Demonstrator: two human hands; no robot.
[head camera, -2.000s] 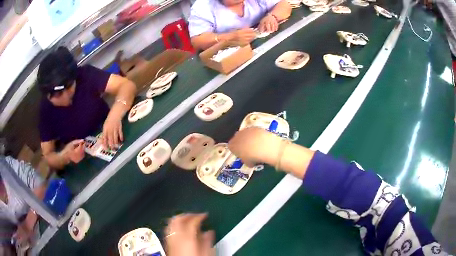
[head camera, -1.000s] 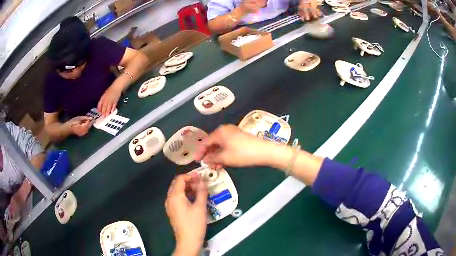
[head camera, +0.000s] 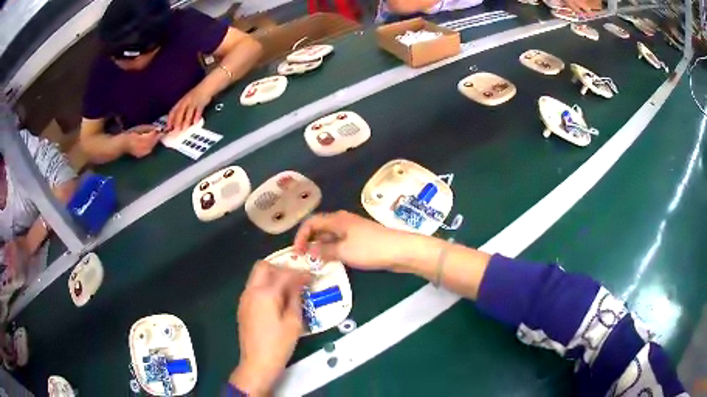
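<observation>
An open cream housing half (head camera: 333, 291) lies on the dark green belt in front of me, with a circuit board and a blue block (head camera: 323, 297) inside. A small wired disc (head camera: 346, 326) hangs outside its lower right edge. My left hand (head camera: 270, 314) is curled over the housing's left side, its fingertips inside. My right hand (head camera: 353, 242) is over the upper end, thumb and fingertips close together near the left fingertips. Whether either hand grips anything is hidden. A matching cover (head camera: 283, 201) lies just beyond, inner or outer face unclear.
Another open housing (head camera: 407, 198) lies beyond my right hand, and one lies at lower left (head camera: 163, 353). Several covers and housings lie farther along the belt. A pale metal rail (head camera: 496, 260) runs beneath my right forearm. Opposite, a person handles a sticker sheet (head camera: 192, 141) near a carton (head camera: 419, 48).
My left hand has come from the lower belt to the housing. My right hand has moved from its right side to its upper end. The view has shifted; both hands stay close together since one second ago.
</observation>
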